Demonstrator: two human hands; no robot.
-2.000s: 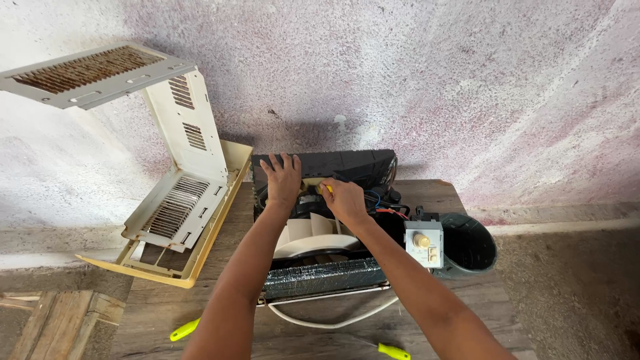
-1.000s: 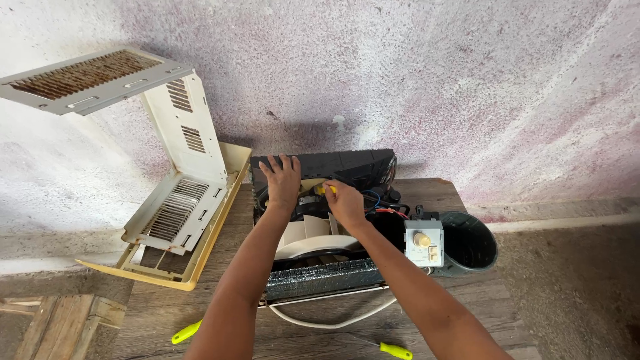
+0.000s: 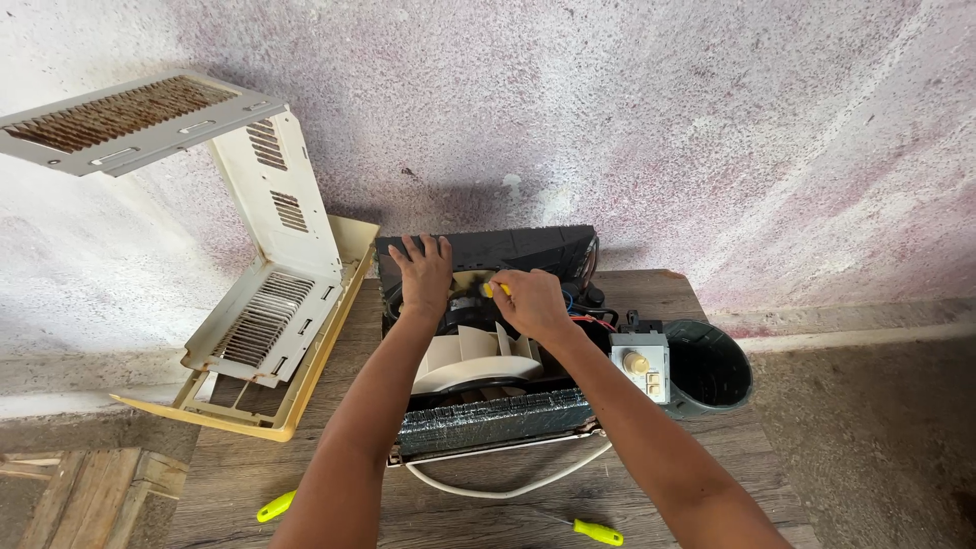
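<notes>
An opened window air conditioner unit (image 3: 488, 427) lies on a wood-grain table, its finned coil toward me and a black housing (image 3: 518, 248) at the back. My left hand (image 3: 427, 278) rests with spread fingers on the left part of that black housing. In my right hand (image 3: 530, 301) is a small yellow-handled tool (image 3: 497, 290), its dark working end over the fan motor area; the exact kind cannot be told. A white blower wheel (image 3: 476, 358) sits between the motor and the coil. Right of my right forearm is the control panel (image 3: 640, 370) with a cream knob, joined by coloured wires.
A white metal casing (image 3: 282, 206) with rusty louvres stands in a yellowed plastic front frame (image 3: 286, 427) at left. A dark green bucket (image 3: 709, 366) is at right. Two lime-green handles (image 3: 276, 505) (image 3: 598, 532) and a white cord (image 3: 507, 492) lie near me. A speckled wall (image 3: 648, 137) rises behind.
My right hand has shifted slightly about the motor area with the yellow-handled tool still in it. My left hand stays on the black housing.
</notes>
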